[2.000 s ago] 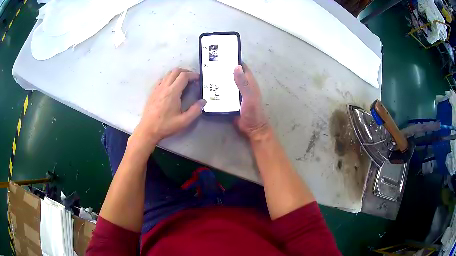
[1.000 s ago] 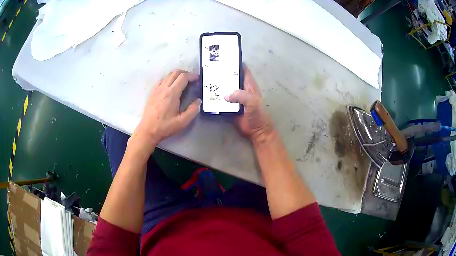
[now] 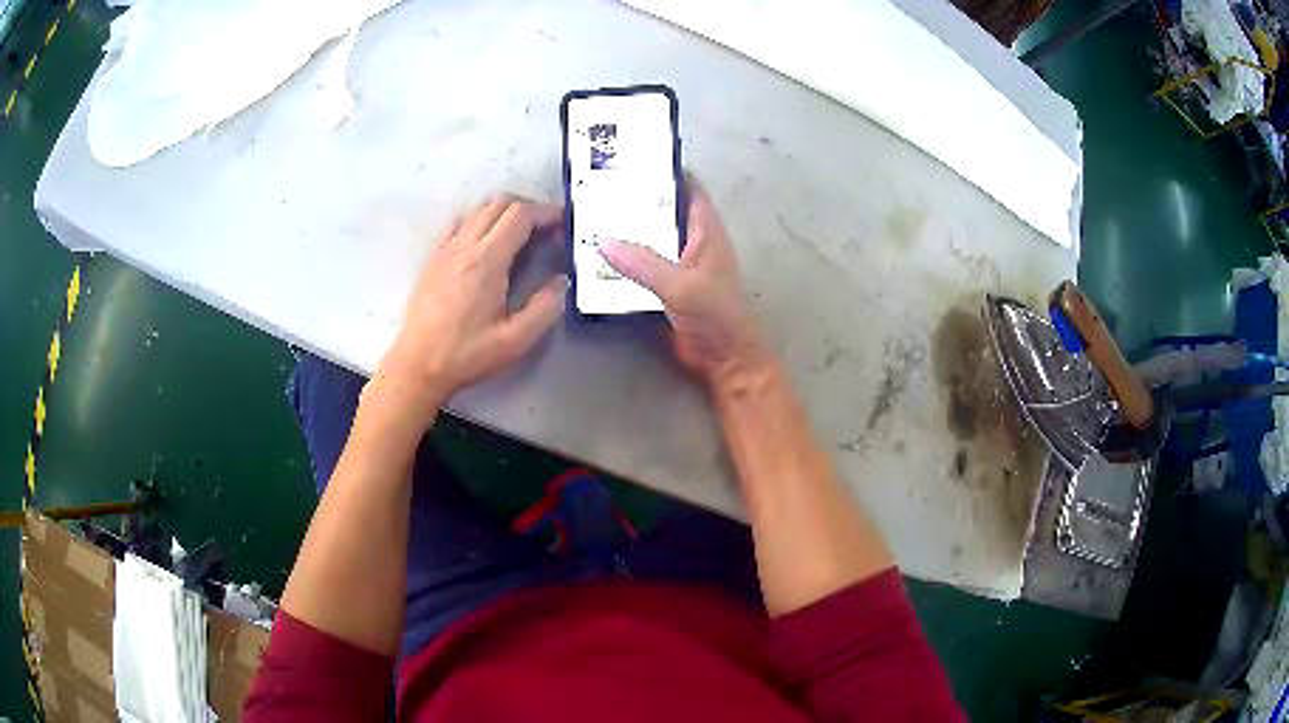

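Note:
A black-edged smartphone (image 3: 622,184) with a lit white screen is upright in front of me over the pale table (image 3: 834,410). My right hand (image 3: 707,304) holds its right side, with the thumb over the lower part of the screen. My left hand (image 3: 474,304) rests on the table at the phone's left side, fingers slightly bent and apart, with fingertips close to its edge. Whether they touch the phone is not clear. The right fingers behind the phone are hidden.
A steam iron (image 3: 1043,370) with a wooden handle lies at the table's right edge, by a metal rest (image 3: 1103,509) and brown stains. A loose white garment (image 3: 212,71) lies far left, a long white piece (image 3: 905,106) far right. A cardboard box (image 3: 71,607) stands lower left.
My right thumb has moved from the phone's right edge onto the lower screen, further left than one second ago. The phone has shifted very slightly. My left hand has barely moved.

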